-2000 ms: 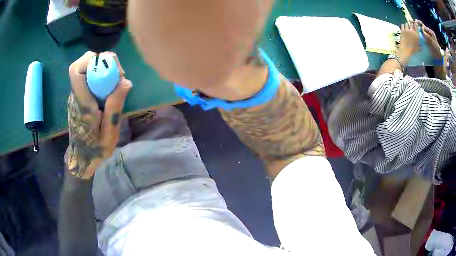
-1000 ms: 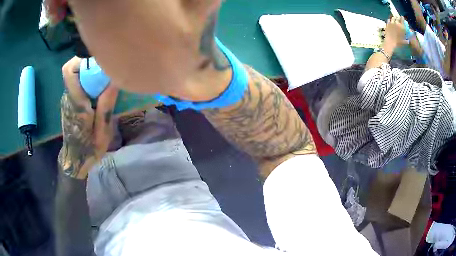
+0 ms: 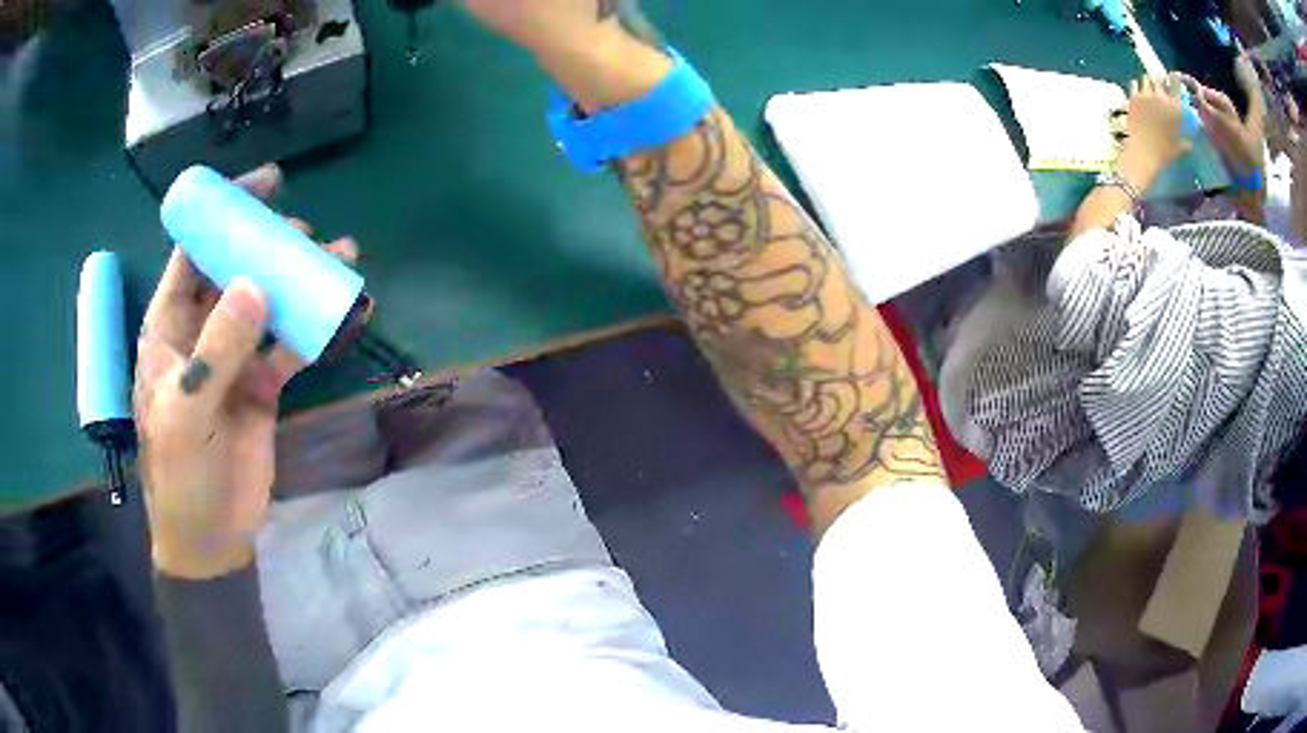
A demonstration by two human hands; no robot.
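Note:
My left hand (image 3: pixel 215 344) holds one light-blue housing (image 3: pixel 265 258) above the bench, tilted, its rounded end up and left. A black end fitting (image 3: pixel 376 355) projects from its wider end toward the lower right. A second light-blue housing (image 3: pixel 103 344) lies on the bench at the far left, its dark fitting past the bench edge. My right hand (image 3: pixel 552 17) is cut off by the top edge; its fingers are not visible. A thin dark tip, perhaps the screwdriver bit (image 3: pixel 413 36), shows at the top edge to its left.
The screw feeder (image 3: pixel 251 108) stands at the upper left of the green bench (image 3: pixel 545 258). A white pad (image 3: pixel 910 179) lies at the bench edge on the right. A co-worker's hands (image 3: pixel 1154 129) work at the far right. Cardboard boxes (image 3: pixel 1193 580) are at the lower right.
The housing in my left hand has gone from slot-end up to lying tilted, its side now showing. My right hand has moved up and away from it. The feeder is now uncovered.

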